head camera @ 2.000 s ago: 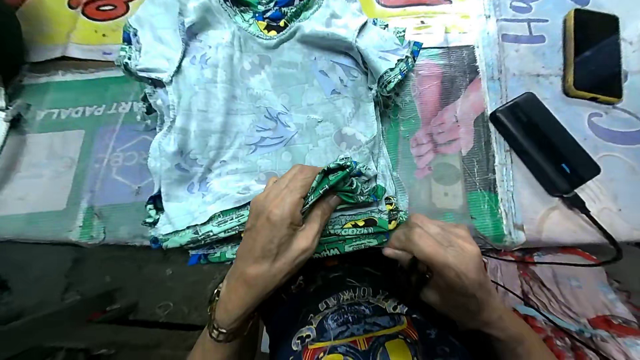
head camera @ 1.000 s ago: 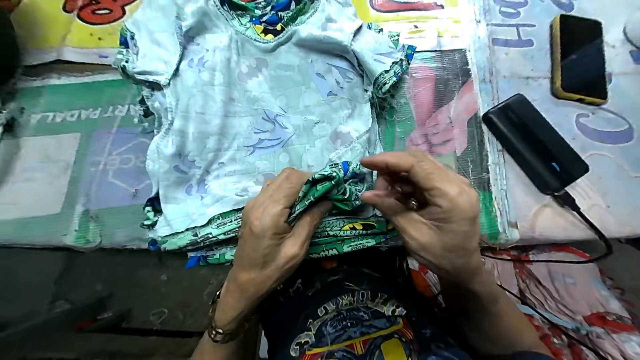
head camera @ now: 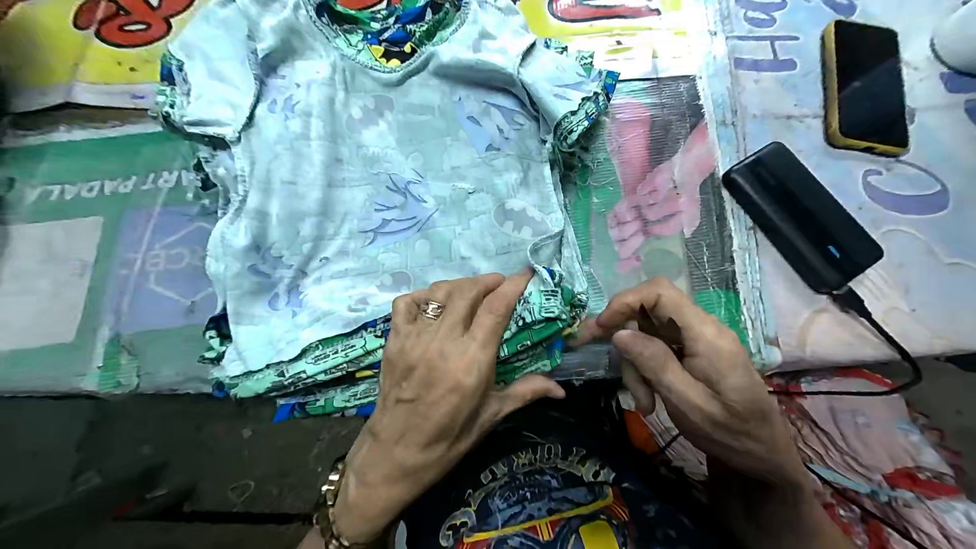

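A small inside-out T-shirt (head camera: 396, 198) with a bat-themed print lies on top of a stack of green printed garments (head camera: 328, 400) at the table's front edge. My left hand (head camera: 450, 358) rests spread over the bottom hem, its fingertips against the turned-up right corner. Just right of that corner is my right hand (head camera: 679, 358), its fingers bent around a small dark, pointed metal tool (head camera: 660, 329), perhaps thread snips. The tool is partly hidden by the fingers. Its index fingertip is close to the hem edge; contact cannot be told.
Printed tarpaulin sheets (head camera: 53, 175) cover the table. On the right lie a black power bank (head camera: 802, 217) with a plugged-in cable (head camera: 888, 335) and a phone in a yellow case (head camera: 867, 88). Red and white fabric (head camera: 877, 435) is heaped below the table edge at right.
My left hand has let go of the bunched hem and lies flatter on the shirt. My right hand, raised beside the gathered cloth a second ago, is now lower and right of the corner.
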